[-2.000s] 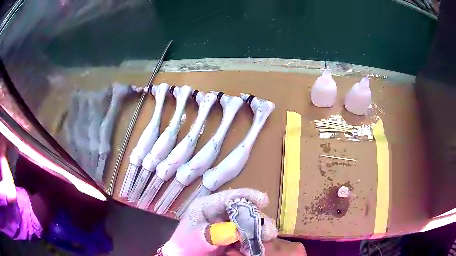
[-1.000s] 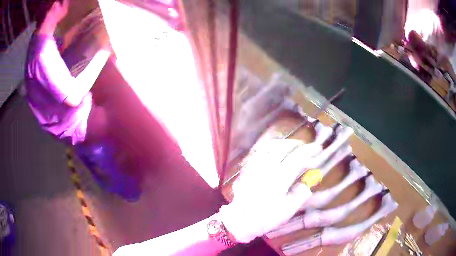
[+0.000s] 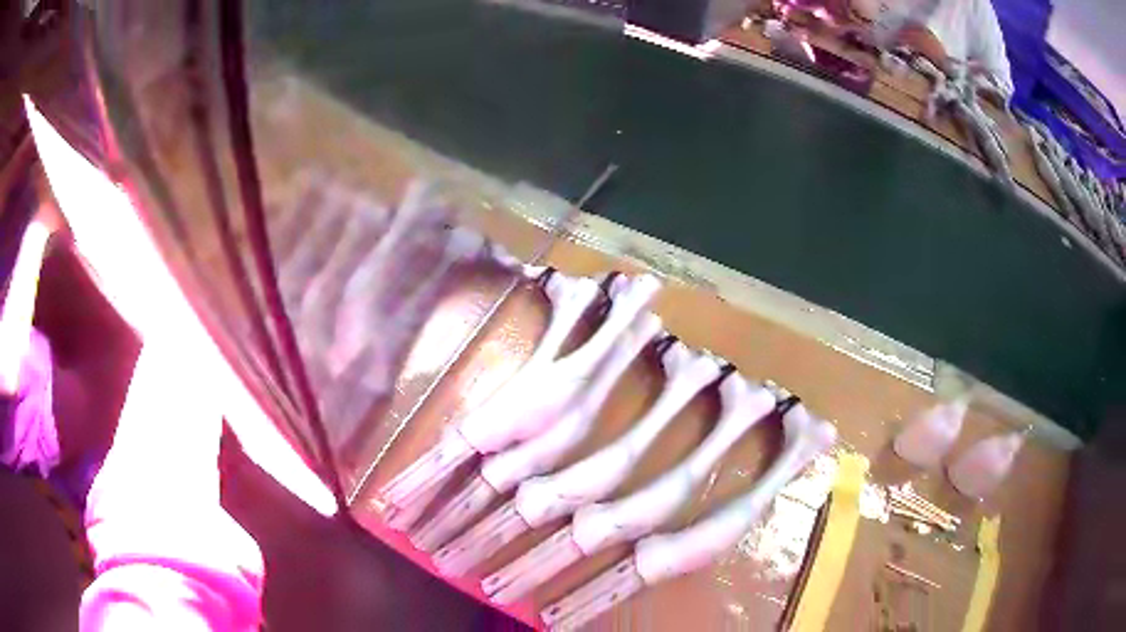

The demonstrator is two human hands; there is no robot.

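Several white limb-shaped parts (image 3: 614,490) lie side by side, slanted, on the brown bench. Their slotted ends point to the near edge; dark bands show at their narrow far ends. A bright overexposed arm (image 3: 170,457), seemingly my left forearm, reaches up at the lower left, away from the row. Its hand is lost in the glare, so its fingers and anything held cannot be made out. My right hand is out of the picture.
A thin rod (image 3: 447,374) lies left of the row, beside the glossy panel (image 3: 204,247). Two small bottles (image 3: 931,432), thin sticks (image 3: 921,507) and yellow strips (image 3: 830,543) lie right. The green belt (image 3: 766,198) runs behind. Another person's clothing (image 3: 31,407) shows at far left.
The view has swung right since one second ago. My gloved left hand, then over the row's left part, is gone from there. The parts now lie uncovered.
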